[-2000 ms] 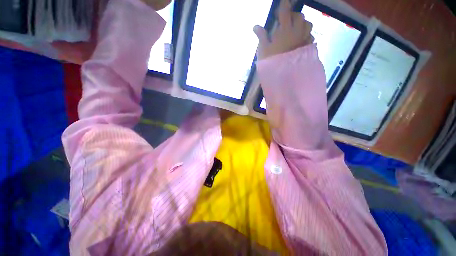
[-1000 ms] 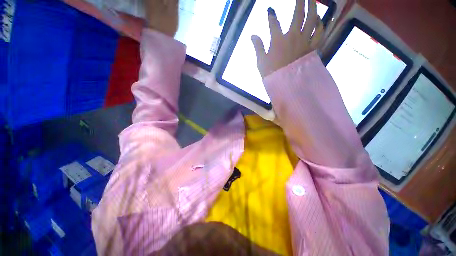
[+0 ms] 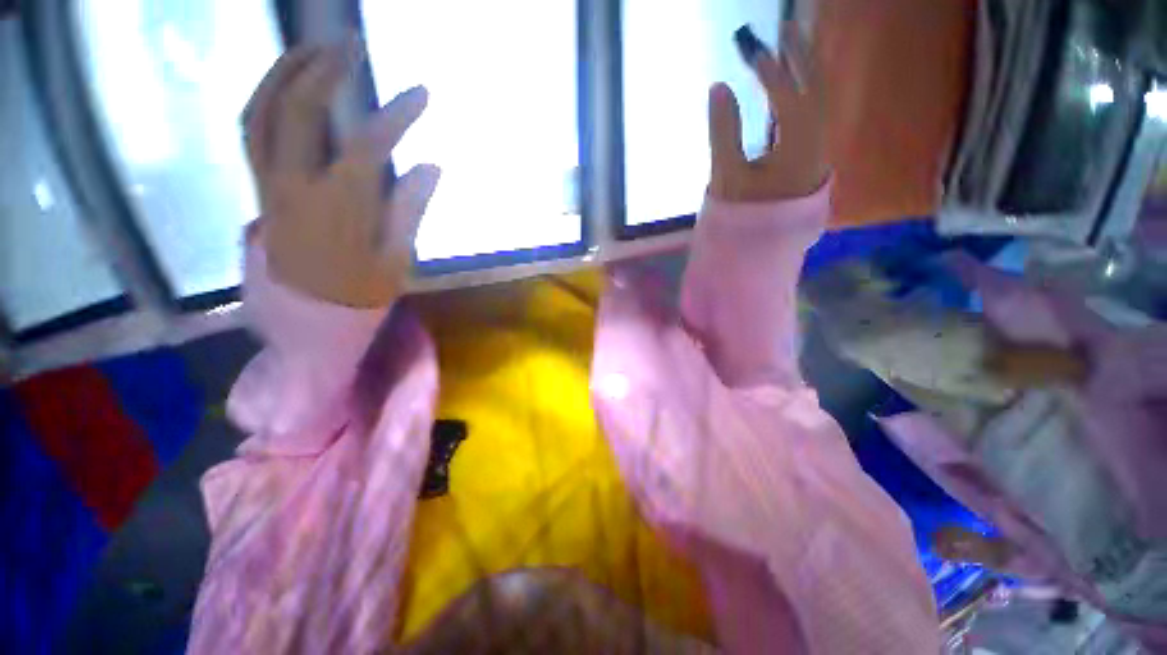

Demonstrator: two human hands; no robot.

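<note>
Several tablets with lit white screens lie side by side on whitish foam sleeves along the top of the view. My left hand [image 3: 326, 179] is over the frame between the second tablet [image 3: 160, 141] and the middle tablet [image 3: 480, 141], fingers spread and blurred. My right hand [image 3: 774, 122] is over the right edge of the tablet on the right [image 3: 666, 115], fingers apart, with something dark on one fingertip. Neither hand grips anything that I can see. Another lit tablet [image 3: 45, 218] is at the far left.
The orange bench surface [image 3: 889, 115] shows right of the tablets. A stack of sleeved tablets [image 3: 1062, 128] stands at the upper right. Another person in pink sleeves [image 3: 1024, 422] is at the right. Blue and red material [image 3: 90, 435] lies at the lower left.
The view has swung to the right, bringing in the stack and another person. My left hand now shows with spread fingers over the tablets. My right hand has moved to the rightmost lit tablet in the row.
</note>
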